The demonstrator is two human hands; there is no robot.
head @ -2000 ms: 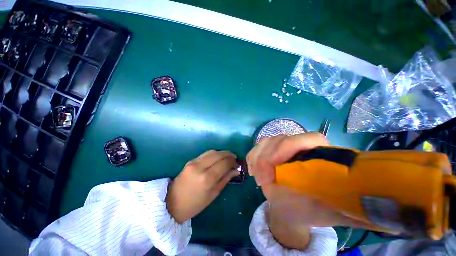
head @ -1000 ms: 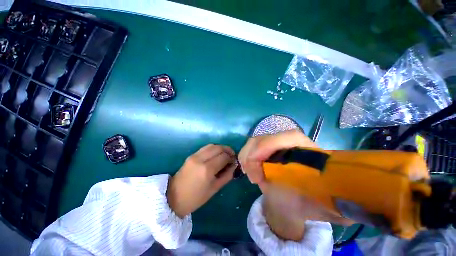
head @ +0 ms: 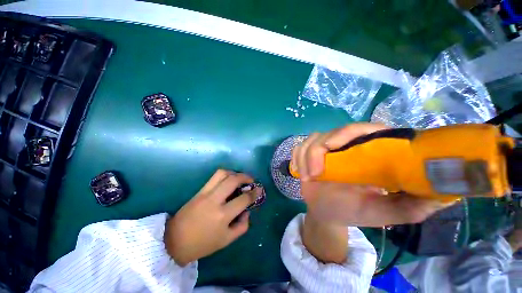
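Observation:
My left hand [head: 209, 214] grips a small squarish black device housing [head: 258, 195] on the green bench; the fingers cover part of it. My right hand [head: 337, 171] is closed around the orange electric screwdriver [head: 383, 159]. Its dark nose is over the round silver-grey dotted screw plate [head: 284, 166], just right of the housing; the bit's tip cannot be made out. Two more housings lie on the bench, one at upper left [head: 158, 109] and one lower [head: 107, 187].
A black blister tray [head: 68, 97] at the left holds a few housings. Small white parts [head: 300, 105] lie beside a small clear bag [head: 339, 90]. A larger crumpled clear bag [head: 443, 94] is at right. A white-edged strip [head: 229, 31] crosses the back. A blue item [head: 394, 281] is lower right.
The screwdriver nose has moved from the housing to the screw plate with my right hand. More of the held housing shows. The whole view has shifted, with the bench things now further left.

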